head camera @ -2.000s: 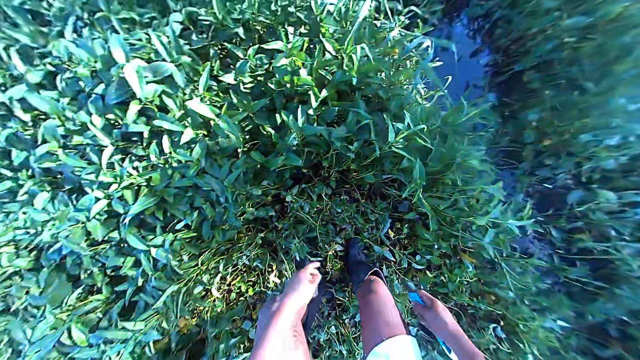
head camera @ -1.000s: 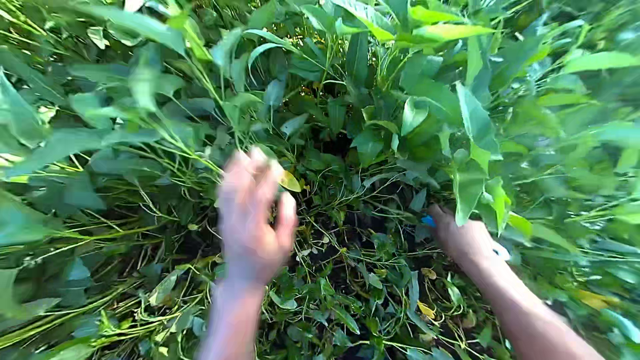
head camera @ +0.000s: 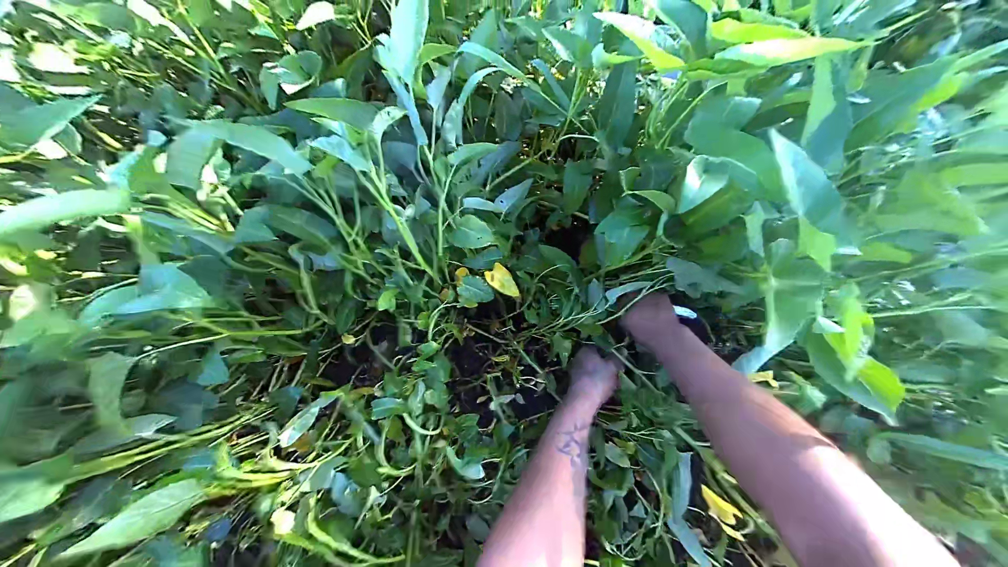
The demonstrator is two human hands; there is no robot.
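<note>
Low among leafy green stems (head camera: 441, 236), both my hands reach down close together, right of the middle of the view. My left hand (head camera: 592, 374) is at the base of the plants, its fingers blurred and partly hidden by stems. Just above and to the right, my right hand (head camera: 650, 316) is bent down into the foliage, fingers out of sight behind leaves. A small pale object (head camera: 685, 313) shows at the outer side of the right hand; what it is cannot be told. Whether either hand grips a stem cannot be seen.
Dense upright plants with long leaves (head camera: 795, 181) stand ahead and to the right. Trailing stems (head camera: 181, 457) lie over the ground at the left. Dark soil (head camera: 472, 366) shows between them, and a yellow leaf (head camera: 502, 279) is near the middle.
The view has come much closer to the plants since the oldest frame. My left hand, raised with fingers apart a second ago, has moved right and down beside my right hand.
</note>
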